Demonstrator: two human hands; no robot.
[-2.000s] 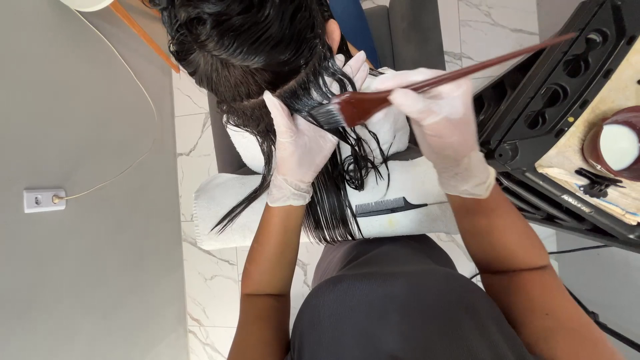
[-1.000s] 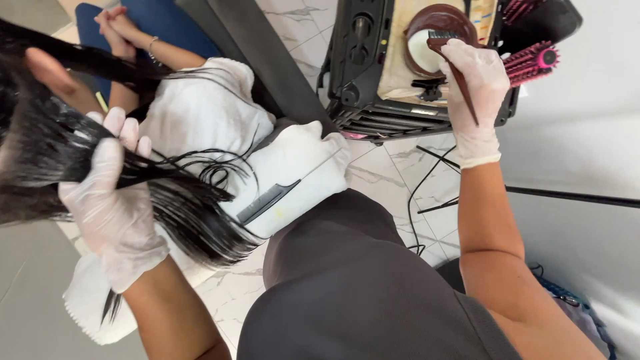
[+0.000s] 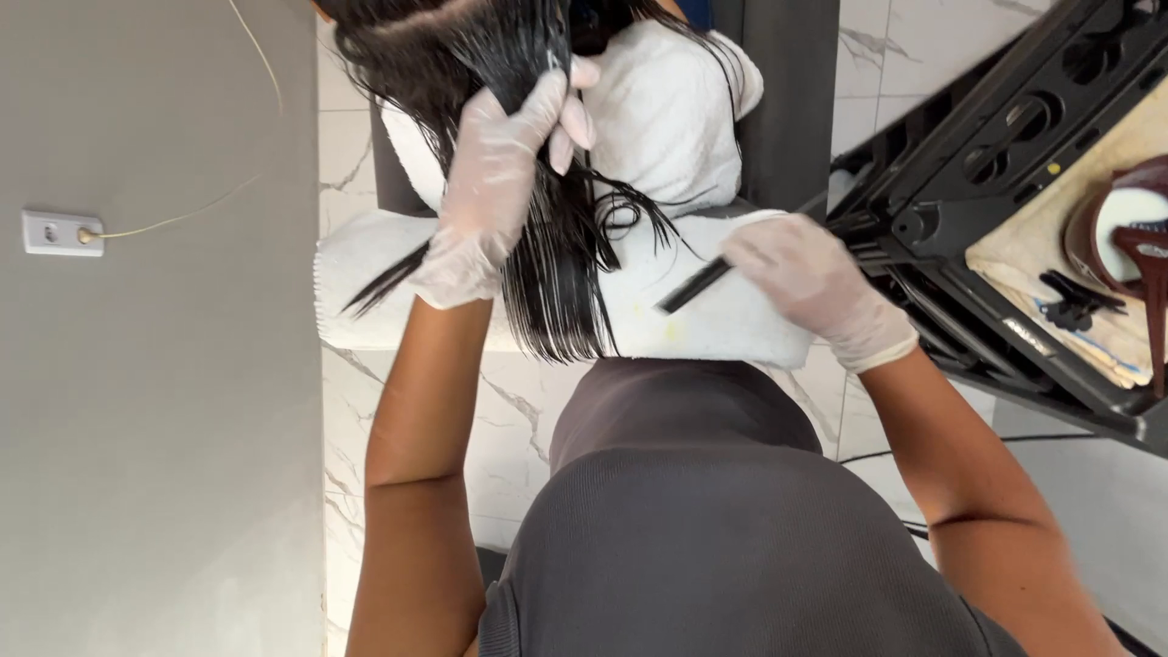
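Observation:
My left hand (image 3: 497,164), in a translucent glove, grips a section of wet dark hair (image 3: 561,265) near the seated person's head; the ends hang over a white towel (image 3: 630,319). Hair near the grip bears some pale product. My right hand (image 3: 803,274), gloved too, is over the towel's right end with its fingers closed around a black tail comb (image 3: 695,285); the comb's toothed part points down and left. The brush (image 3: 1145,274) with a dark red handle rests at the bowl (image 3: 1086,237) of white cream, at the right edge.
A black trolley (image 3: 940,192) stands at the right, with black hair clips (image 3: 1077,301) on its stained top. The dark chair back (image 3: 785,109) is behind the towel-covered shoulders. A wall socket (image 3: 62,234) with a cord is at the left. Cables lie on the marble-patterned floor.
My right hand has let go of the brush, left at the bowl, and has taken hold of the comb that lay on the towel. My left hand still holds hair. The view has swung back left.

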